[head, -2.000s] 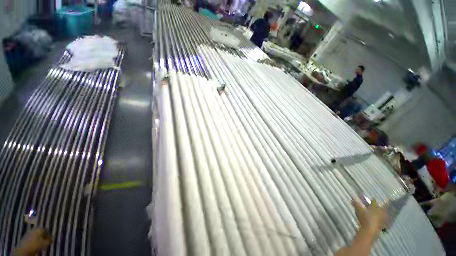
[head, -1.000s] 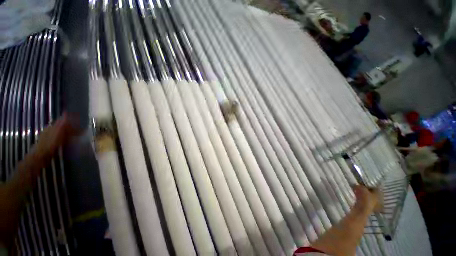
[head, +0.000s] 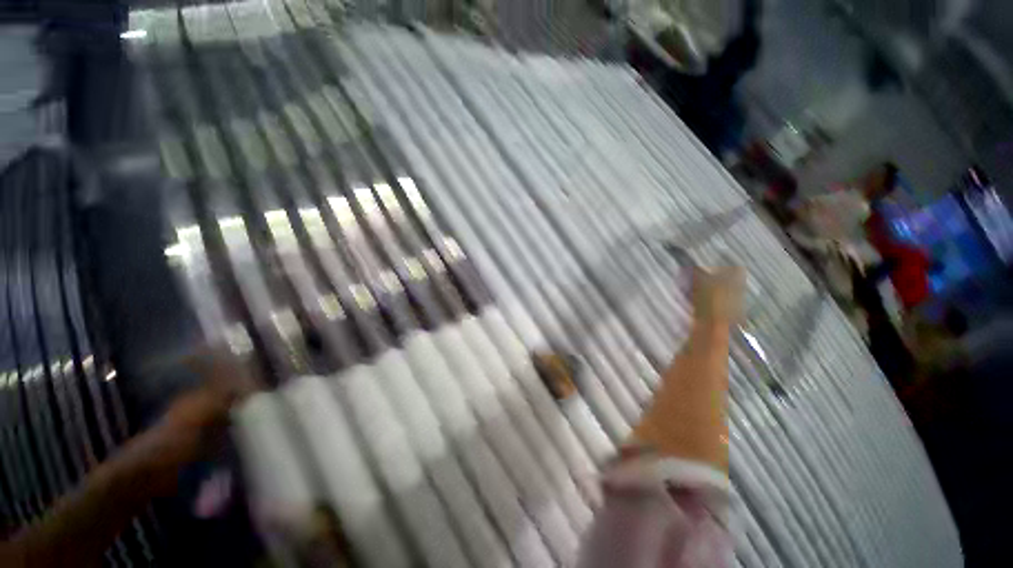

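Observation:
White-covered tubes (head: 444,411) lie side by side in a wide row in front of me. Bare shiny tube lengths (head: 322,222) show beyond the covered ends at the left. My right hand (head: 716,291) reaches out over the tubes at the right and is shut on the metal frame (head: 755,346), whose bars are blurred. My left hand (head: 213,383) is at the left edge of the row, badly blurred; its fingers and anything in them cannot be made out. A small brown and dark fitting (head: 555,375) lies between the tubes near the middle.
A dark aisle (head: 117,244) runs along the left, with another rack of metal tubes (head: 39,333) beyond it. Another small dark piece (head: 324,535) shows at the bottom left of the covered tubes. Blurred people and a red item (head: 905,266) are at the right.
The view has moved, and bare tube lengths fill more of the left. My right hand and the frame show higher and further left. My left hand has moved right, to the row's edge.

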